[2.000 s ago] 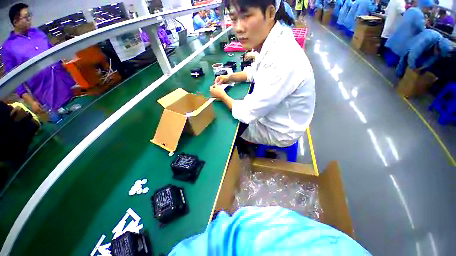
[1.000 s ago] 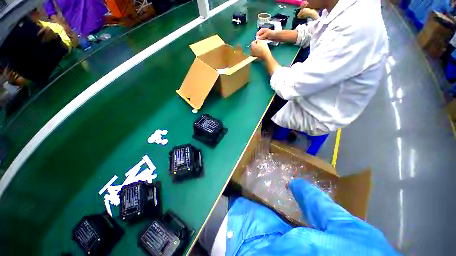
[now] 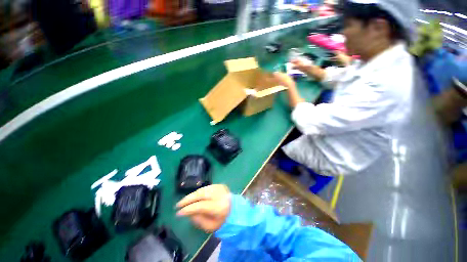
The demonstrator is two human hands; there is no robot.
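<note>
My right hand point(image 3: 206, 206), in a blue sleeve, is over the bench's front edge, blurred. Its fingers point left and look empty; whether they are apart is unclear. Several black units stand on the green bench: one point(image 3: 194, 174) just beyond my fingers, one point(image 3: 224, 146) farther back, one point(image 3: 134, 205) to the left, one point(image 3: 79, 231) at the lower left and one point(image 3: 152, 249) at the bottom. White strips point(image 3: 128, 181) lie in a loose pile behind them. White round pads point(image 3: 170, 140) lie in a cluster farther back. My left hand is out of the picture.
An open small cardboard box point(image 3: 240, 91) lies on the bench. A carton point(image 3: 287, 197) of clear bags stands below the bench edge at right. A person in white point(image 3: 358, 107) sits beyond it, hands over the bench. A white rail point(image 3: 128, 64) runs along the bench.
My right arm has moved from over the carton of clear bags to the bench edge, and the hand now shows. The view has shifted and is more blurred. The units look unmoved.
</note>
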